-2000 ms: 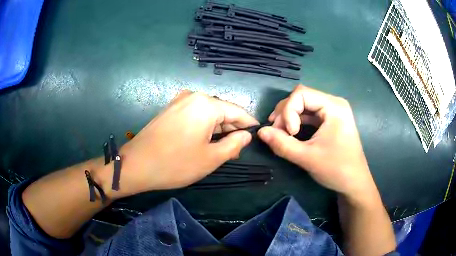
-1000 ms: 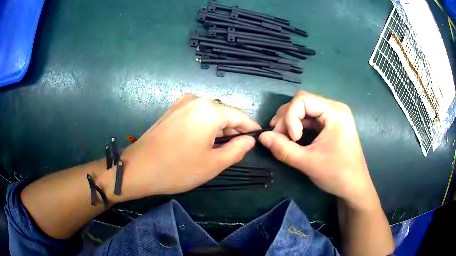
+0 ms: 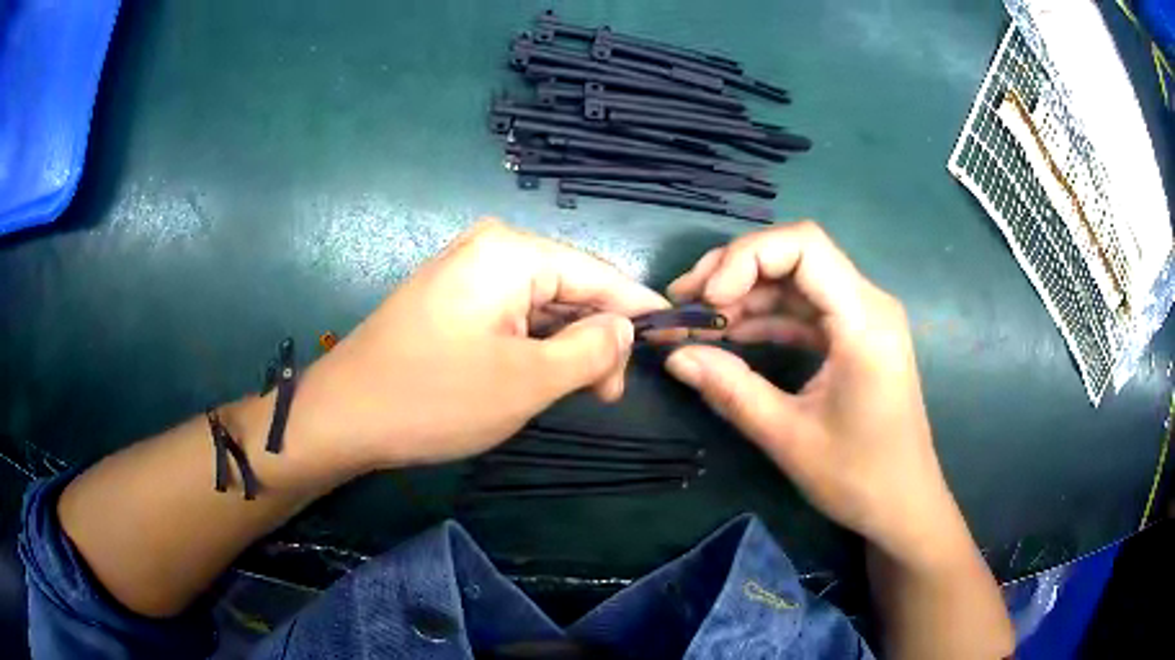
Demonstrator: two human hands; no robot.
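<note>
My left hand (image 3: pixel 477 342) is shut on a black rod (image 3: pixel 683 319), pinched between thumb and fingers, with its wider end and a small pale or brassy spot pointing right. The rod's left part is hidden in the hand. My right hand (image 3: pixel 812 368) is beside the rod's end, thumb and fingers apart around it; no grip shows. A lower group of thin black rods (image 3: pixel 606 464) lies below my left hand, partly covered by it. An upper pile of black rods with holed heads (image 3: pixel 644 116) lies beyond my hands. Short black strips (image 3: pixel 281 400) are on my left wrist.
A blue tray (image 3: pixel 45 116) is at the upper left. A white ladder-like sheet (image 3: pixel 1044 194) with a brown-orange strip lies at the right, with clear film on it. A small orange piece (image 3: pixel 329 342) shows by my left wrist. All lie on the dark green mat (image 3: pixel 309 155).
My right thumb and fingers have come apart from the pinch. The rod's wider end now shows between my hands. The strips on my left wrist have shifted with a turn of the wrist.
</note>
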